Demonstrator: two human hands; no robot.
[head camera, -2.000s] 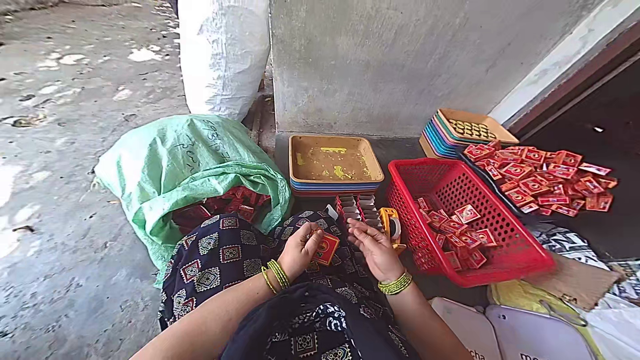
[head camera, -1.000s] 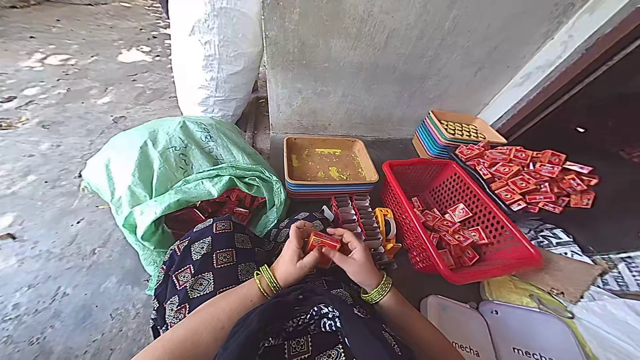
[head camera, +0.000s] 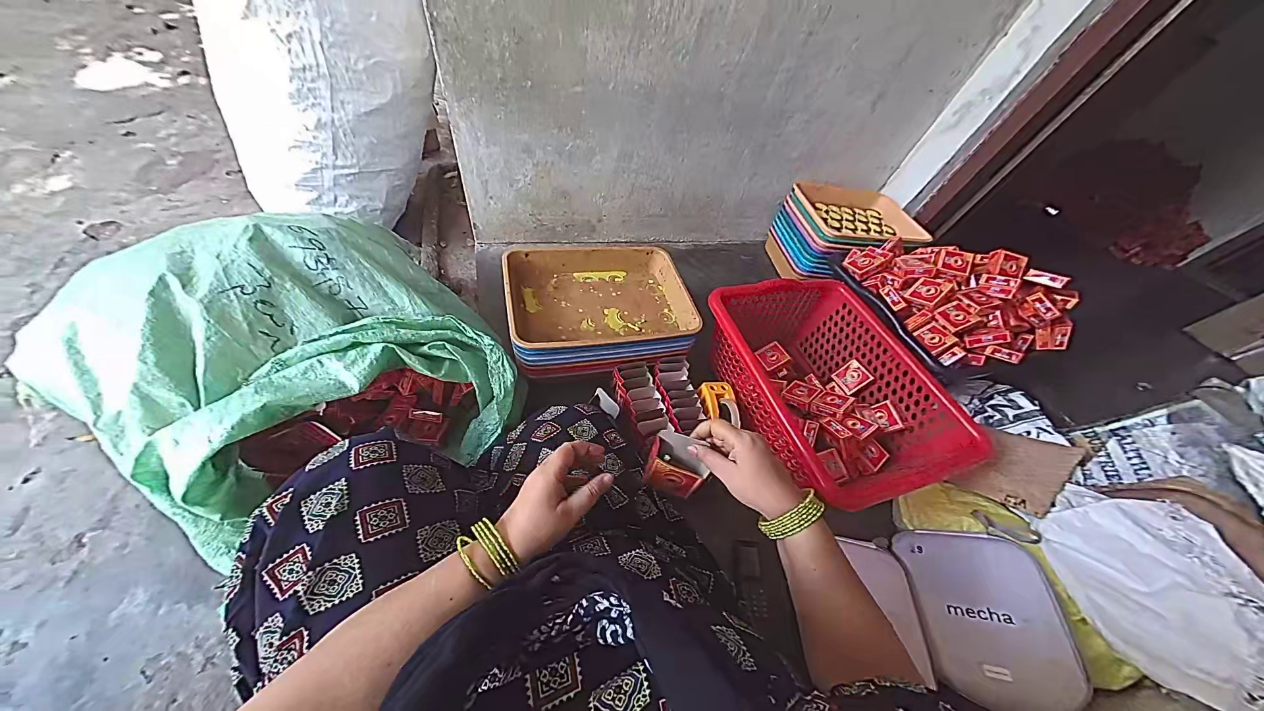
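Note:
My left hand (head camera: 558, 496) hovers over the patterned cloth on my lap, fingers apart and holding nothing. My right hand (head camera: 743, 464) has its thumb and fingers on the raised pale flap of a small red cardboard box (head camera: 675, 476), which stands at the near end of two rows of open boxes (head camera: 644, 403). A yellow tape dispenser (head camera: 719, 403) is just behind my right hand, partly hidden. To the right, a red plastic basket (head camera: 913, 420) holds several closed red boxes (head camera: 832, 403).
Stacked trays (head camera: 602, 341) stand against the wall. A green woven sack (head camera: 197, 326) with red boxes lies left, a white sack (head camera: 321, 109) behind it. More red boxes (head camera: 973, 296) are heaped right, beside another tray stack (head camera: 800, 237). Grey lids (head camera: 987, 622) lie at the lower right.
My hands have moved apart. Both were at a small red box one second ago; now my left hand is off to the left, empty, and my right hand is at the open boxes.

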